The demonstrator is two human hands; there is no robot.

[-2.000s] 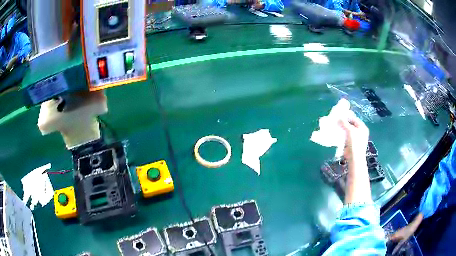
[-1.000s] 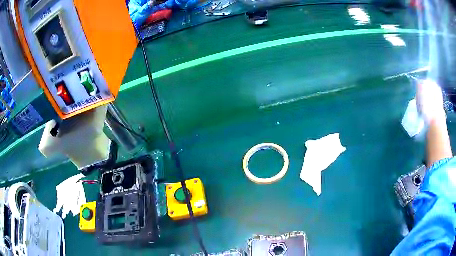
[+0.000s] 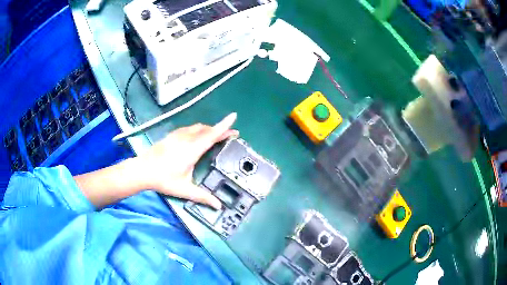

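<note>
A front housing (image 3: 248,166) with a mottled pale rim, a hexagonal hole in its upper panel and openings below lies tilted near the bench's left edge. My left hand (image 3: 180,158) grips it from its left side, with the thumb over the lower part and the fingers at the upper end. Some fingers are hidden behind or under it. My right hand is not in view. Another housing (image 3: 383,139) sits in the dark press fixture, partly blurred, between two yellow button boxes (image 3: 316,117) (image 3: 394,215).
A white tape dispenser (image 3: 205,47) with a pale cable stands at the upper left. A white cloth (image 3: 294,53) lies beside it. The cream press head (image 3: 436,111) is right of the fixture. More housings (image 3: 324,239), a tape ring (image 3: 422,244) and a blue bin (image 3: 55,119) show.
The view has swung left and tilted. My left hand has come into view on a housing. My right hand, earlier holding a pale cloth or wipe at the right, has left the picture.
</note>
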